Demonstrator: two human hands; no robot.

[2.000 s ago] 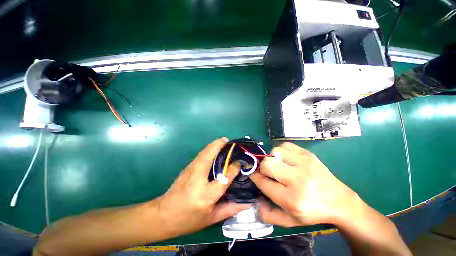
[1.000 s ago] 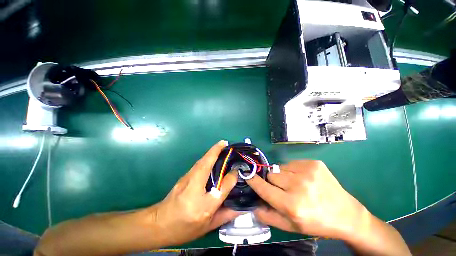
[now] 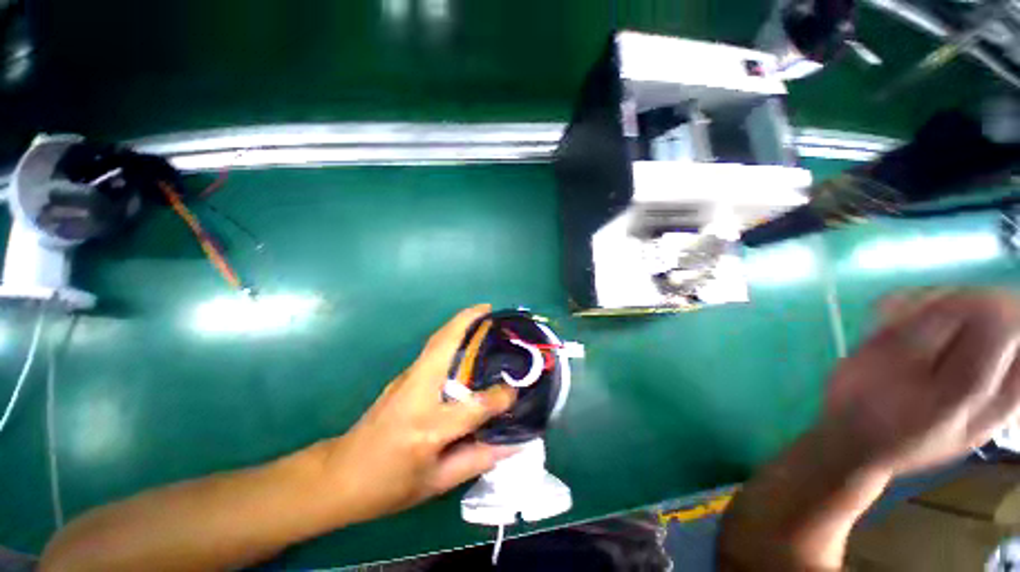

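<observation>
A white camera housing (image 3: 563, 385) stands near the bench's front edge, its opening facing up. A black inner holder (image 3: 526, 411) fills it, with a curled white wire (image 3: 535, 372) and red and orange lead wires on top. My left hand (image 3: 419, 419) holds the housing from the left, thumb on the black part. White connector plugs (image 3: 574, 350) show on the wire ends. The white base (image 3: 517, 488) points toward me. My right hand (image 3: 923, 380) is blurred at the right, off the housing; its fingers look curled and I cannot tell whether it holds anything.
A screw feeder (image 3: 682, 179) stands beyond the housing. An electric screwdriver (image 3: 839, 201) lies to its right. Another camera unit (image 3: 45, 212) with loose wires (image 3: 201, 235) stands at the left. A silver rail (image 3: 369, 145) crosses behind. A further unit (image 3: 808, 34) is at the upper right.
My right hand has left the housing and moved far to the right. My left hand still holds the housing. The view has shifted, so the feeder and left unit appear further left.
</observation>
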